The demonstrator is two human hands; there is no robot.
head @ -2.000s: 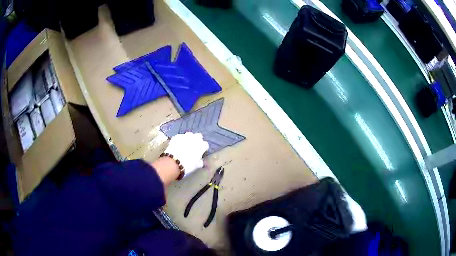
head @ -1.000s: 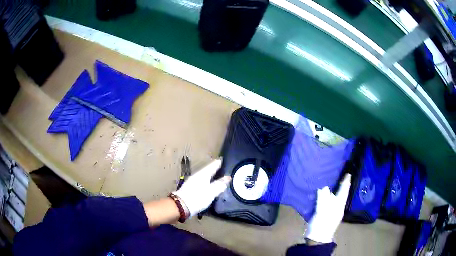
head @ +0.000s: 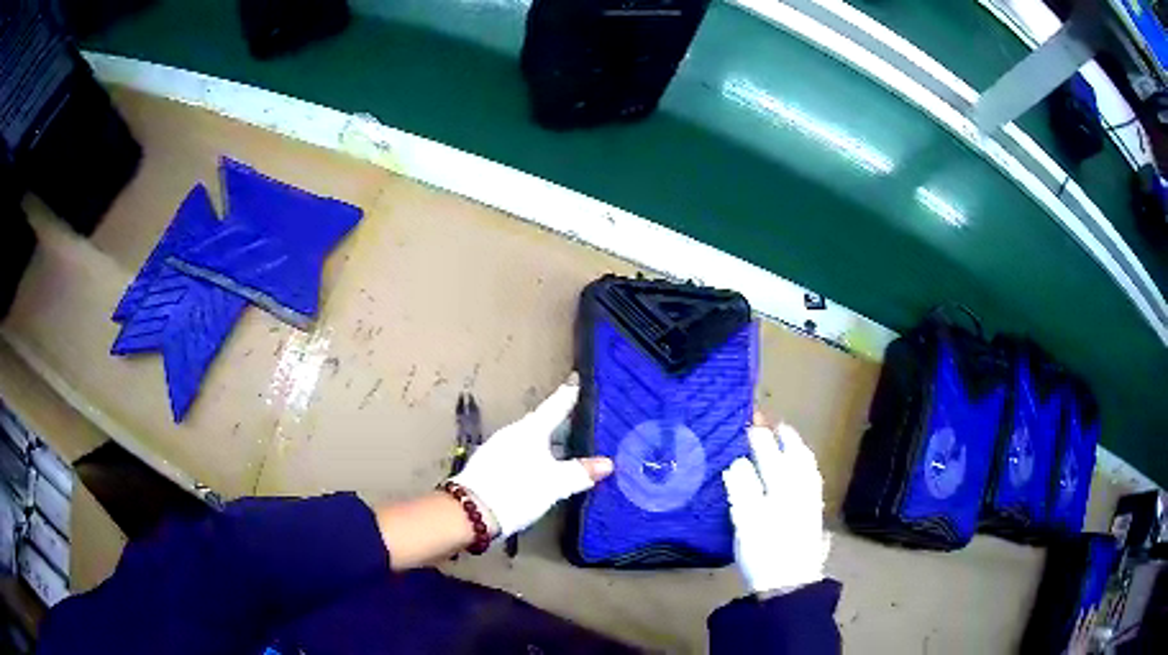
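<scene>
A speaker cabinet (head: 666, 326) lies on the bench in front of me, its black V-shaped trim away from me. A blue speaker grille (head: 666, 410) covers its front, and the woofer cone is hidden. My left hand (head: 525, 473), in a white glove with a partly bare fingertip, rests on the cabinet's left side, thumb on the grille. My right hand (head: 780, 509), also gloved, lies along the right edge with its fingers on the grille. Diagonal cutters (head: 469, 420) lie on the bench, partly hidden behind my left hand.
Loose blue grilles (head: 275, 237) lie piled on the bench (head: 410, 307) at the left. Several finished speakers (head: 941, 448) stand at the right. Black cabinets (head: 608, 58) stand on the green conveyor and at the far left. A carton (head: 96, 531) is at the lower left.
The blue grille moved from the cabinet's right side onto its front and now covers the white cone. My right hand moved left to the cabinet's edge. My left hand stayed at the left side.
</scene>
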